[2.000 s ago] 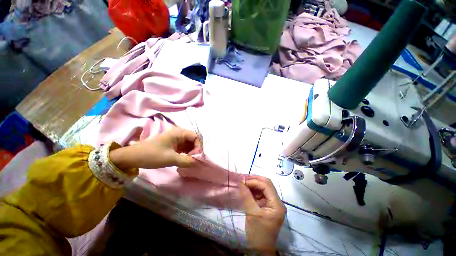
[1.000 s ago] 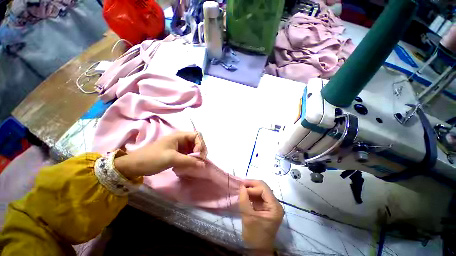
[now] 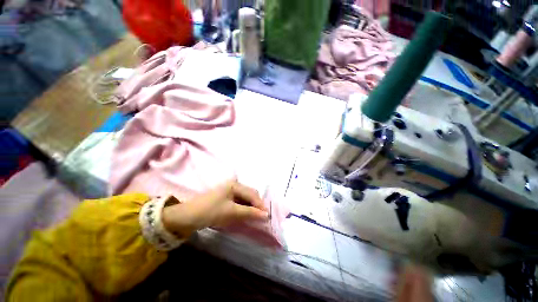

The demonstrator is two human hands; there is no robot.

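Observation:
My left hand (image 3: pixel 227 206) holds the near edge of the pale pink garment piece (image 3: pixel 171 127) at the table's front edge, left of the needle area. The cloth spreads to the left in soft folds. My right hand (image 3: pixel 413 286) is a blur at the lower right edge, mostly cut off, away from the cloth; what it holds cannot be told. The white sewing machine (image 3: pixel 407 150) stands at right. Small black pieces (image 3: pixel 401 209) lie on its bed. A dark slim item (image 3: pixel 298 263) lies near the front edge.
A white carton (image 3: pixel 203 66) with dark contents stands beyond the cloth. A grey-purple pad (image 3: pixel 277 82) lies under a green bag (image 3: pixel 292 29). A pink pile (image 3: pixel 354 53) lies beyond the machine. A green tube (image 3: pixel 407 68) rises from the machine head. A red bag (image 3: pixel 158 23) is far left.
My right hand has let go of the pink cloth and moved right, to the lower edge of the picture. My left hand has moved slightly right and down with the cloth. The view has shifted.

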